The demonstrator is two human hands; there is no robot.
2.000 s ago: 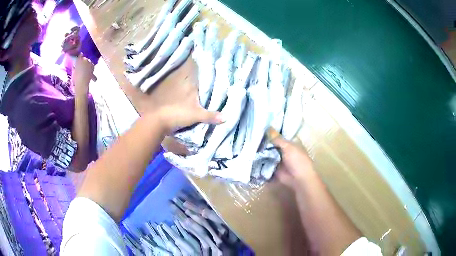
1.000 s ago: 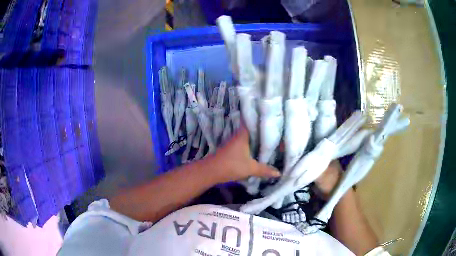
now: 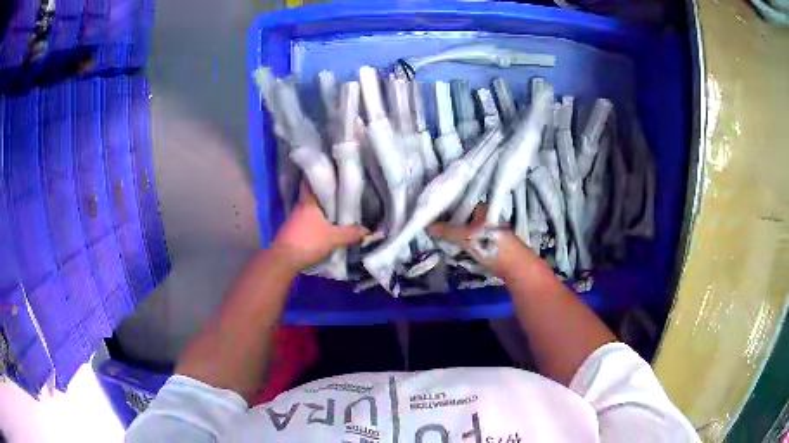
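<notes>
Several pale moulded legs lie bunched between my hands inside the blue plastic crate, narrow pegs pointing away from me and feet towards me. Black straps show at some feet. My left hand holds the left side of the bunch, thumb over the lower legs. My right hand holds the right side, fingers partly hidden by the legs. One leg lies slanted across the top of the bunch. More legs lie to the right in the crate, and one strapped leg lies crosswise at its far side.
Stacked blue crates stand at the left, beyond grey floor. The cardboard-covered table runs along the right, its edge beside the crate. Something red shows below the crate's near left corner.
Both hands have lowered the bunch of legs from in front of my body into the crate. Earlier, they held it over the table. The view has shifted to centre on the crate.
</notes>
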